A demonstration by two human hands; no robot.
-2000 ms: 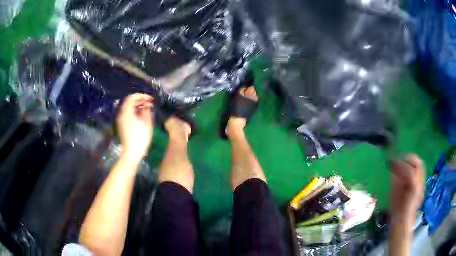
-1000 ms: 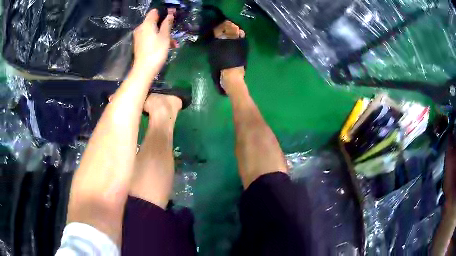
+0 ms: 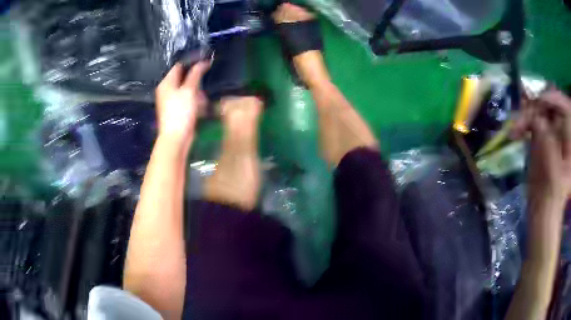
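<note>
My left hand (image 3: 180,103) is left of centre, its fingers closed around a small dark item (image 3: 191,57). Crinkled clear plastic (image 3: 185,25) shows just beyond the fingertips; whether it is held is unclear. My right hand (image 3: 545,134) is blurred at the right edge, with fingers bent, over the right side of a box of small packets (image 3: 464,147). I cannot tell whether it holds anything. Dark plastic-wrapped bundles (image 3: 94,50) lie at the upper left, beyond my left hand.
A black barred frame (image 3: 457,44) stands at the upper right, its upright passing near my right hand. Long dark wrapped stacks (image 3: 75,244) lie at the lower left, more dark goods (image 3: 438,231) at the lower right. My sandalled feet are on the green floor (image 3: 394,94).
My left hand with the dark item has shifted slightly down in view. My right hand has come into view over the packets. The black frame shows more fully.
</note>
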